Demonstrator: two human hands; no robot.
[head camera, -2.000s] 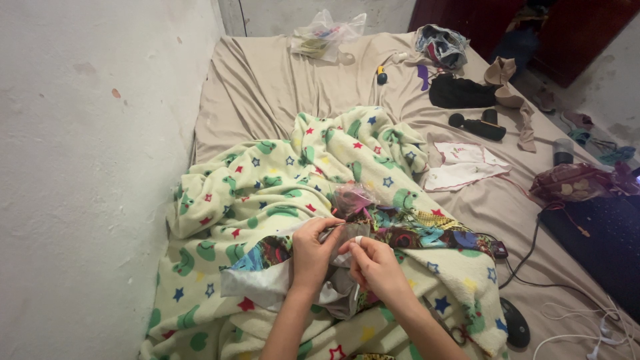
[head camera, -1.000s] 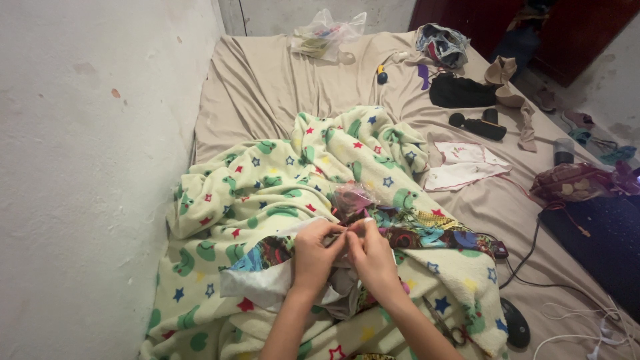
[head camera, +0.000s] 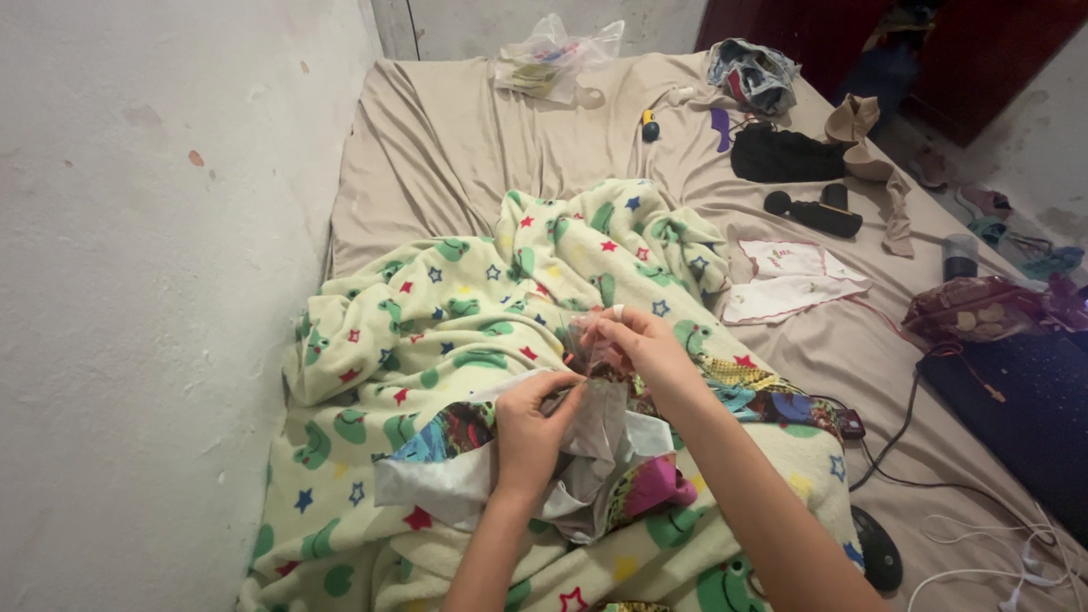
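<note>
My left hand (head camera: 535, 421) pinches the edge of a printed cloth with a pale grey lining (head camera: 595, 433) between thumb and fingertips. My right hand (head camera: 637, 340), with a white band on one finger, is up and to the right, its fingers closed on a small clear plastic bag (head camera: 586, 327). Whether that hand also holds a thread or needle cannot be told. The cloth lies bunched over a pale green fleece blanket (head camera: 476, 357) with frogs and stars. Its colourful printed part (head camera: 756, 404) stretches right past my right wrist.
A bed with a beige sheet (head camera: 442, 144) carries a plastic bag (head camera: 552, 64), black cloth (head camera: 786, 153), a black wand massager (head camera: 812, 212) and a white embroidered cloth (head camera: 790, 280). At right are a computer mouse (head camera: 875, 548), cables and a dark blue flat object (head camera: 1011, 416). A wall (head camera: 170, 297) borders the left.
Both hands were together over the cloth a second ago. My right hand has since moved up and away to the plastic bag, while my left hand stays at the cloth.
</note>
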